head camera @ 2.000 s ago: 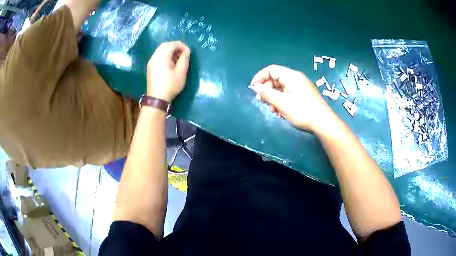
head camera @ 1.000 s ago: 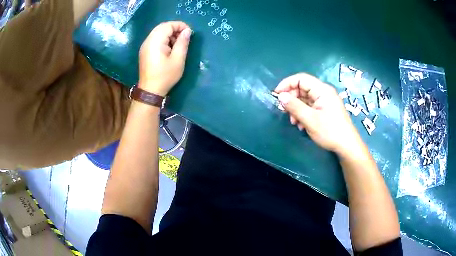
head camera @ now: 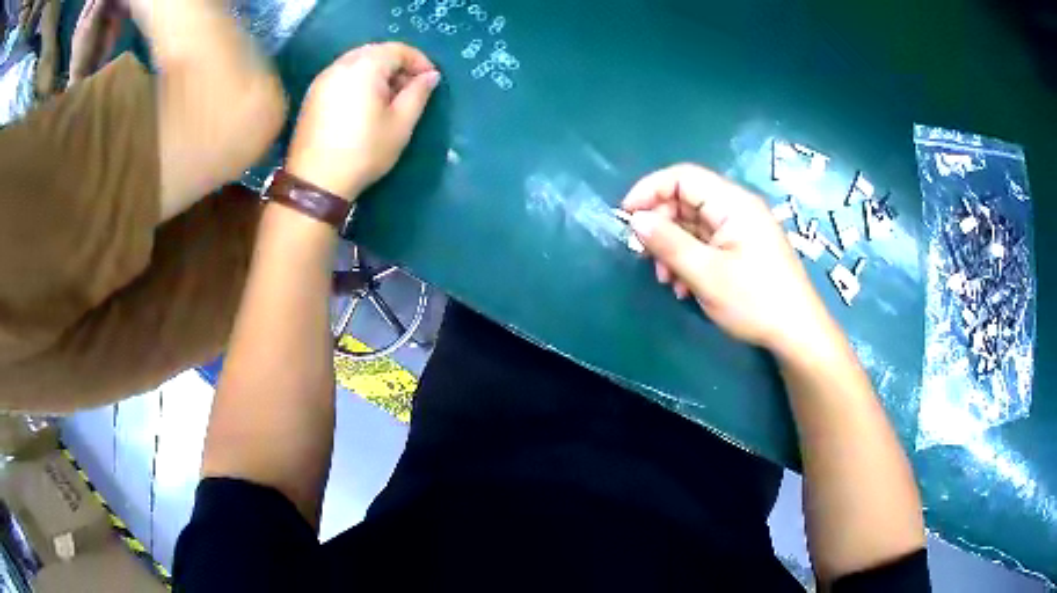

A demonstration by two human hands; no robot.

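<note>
My right hand [head camera: 713, 255] pinches a small hinge part [head camera: 627, 218] between thumb and forefinger; its dark rod end and pale tab show at the fingertips. My left hand [head camera: 365, 110], with a brown-strapped watch, has thumb and forefinger pinched together; whether a tiny ring is between them cannot be told. Small clear rings [head camera: 473, 49] lie in a loose group on the green mat [head camera: 556, 127], beyond my left hand. Several loose hinge parts [head camera: 845, 279] with dark rods and pale tabs lie right of my right hand.
A clear zip-lock bag [head camera: 979, 278] full of the same parts lies at the right. A coworker in brown [head camera: 87, 232] sits close at the left, near another clear bag [head camera: 276, 16]. The mat's front edge [head camera: 603, 368] runs before my body. Cardboard boxes [head camera: 75, 510] are at lower left.
Since one second ago, my left hand has shifted slightly left and my right hand slightly left, still holding the part. The coworker's arm has swung down nearer my left hand.
</note>
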